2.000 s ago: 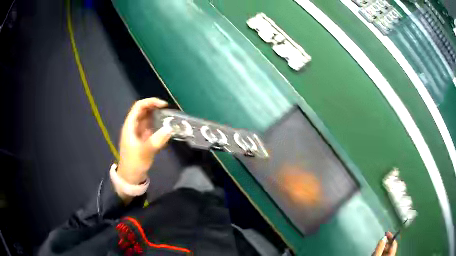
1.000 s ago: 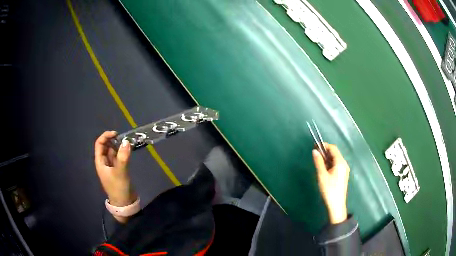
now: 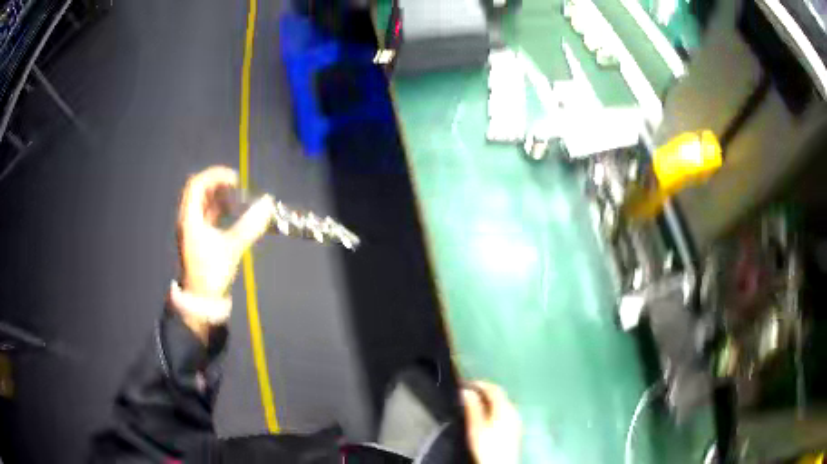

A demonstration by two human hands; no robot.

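The silvery metal assembly (image 3: 313, 225) is seen nearly edge-on, blurred, over the dark floor left of the bench. My left hand (image 3: 213, 237) grips its left end between thumb and fingers. My right hand (image 3: 492, 424) is small and blurred at the bench's near edge, low in the picture. I cannot tell whether it holds the tweezers, as none show.
A machine with a yellow part (image 3: 686, 160) stands on the right side. Pale assemblies (image 3: 506, 96) lie at the far end of the green bench (image 3: 517, 263), beside a dark grey box (image 3: 442, 36). A blue object (image 3: 313, 86) stands on the floor left of the bench.
The view has swung from the conveyor to the machine. The assembly, still in my left hand, has turned edge-on. My right hand is lower and nearer the bench edge; the tweezers no longer show.
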